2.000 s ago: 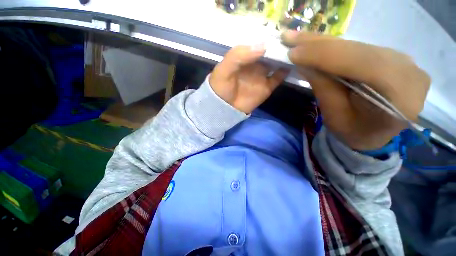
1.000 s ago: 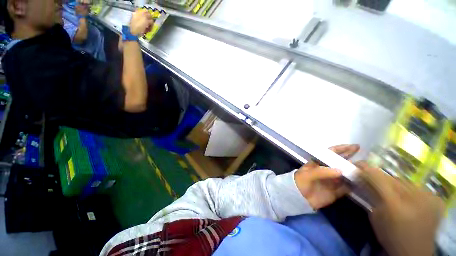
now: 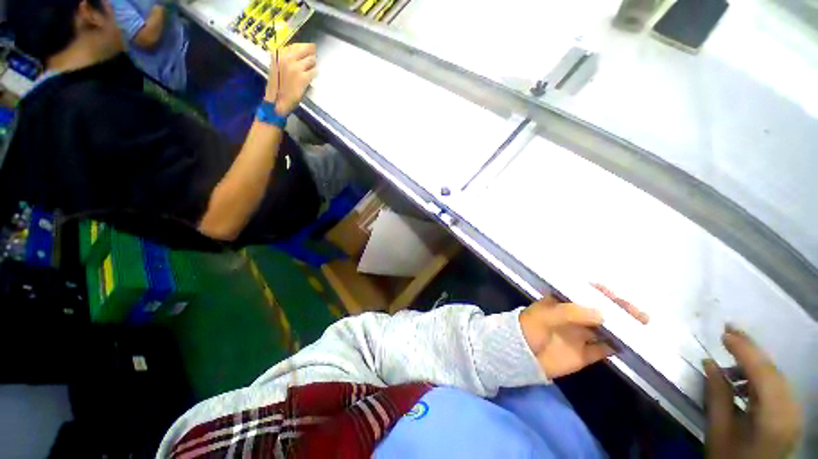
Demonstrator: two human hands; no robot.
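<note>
My left hand [image 3: 567, 339] rests at the near rail of the bench track [image 3: 574, 215], fingers apart and empty. One finger shows over the bright track surface, washed out by glare. My right hand [image 3: 758, 403] is at the lower right, cut off by the picture's edge. Thin silver tweezers [image 3: 737, 384] show between its fingers, partly hidden and blurred. No circuit board is in view near my hands.
A metal cross bar [image 3: 496, 151] spans the track. The far guide rail [image 3: 628, 148] runs beyond it. A black phone [image 3: 691, 21] lies at the back. A seated person in black [image 3: 134, 143] works left, near a yellow-edged board [image 3: 267, 21]. Cardboard and green crates are below.
The view has swung left, then shifted slightly since the second frame. The yellow-edged board near my hands has gone out of view. My right hand is lower and further right. The coworker's hand has moved.
</note>
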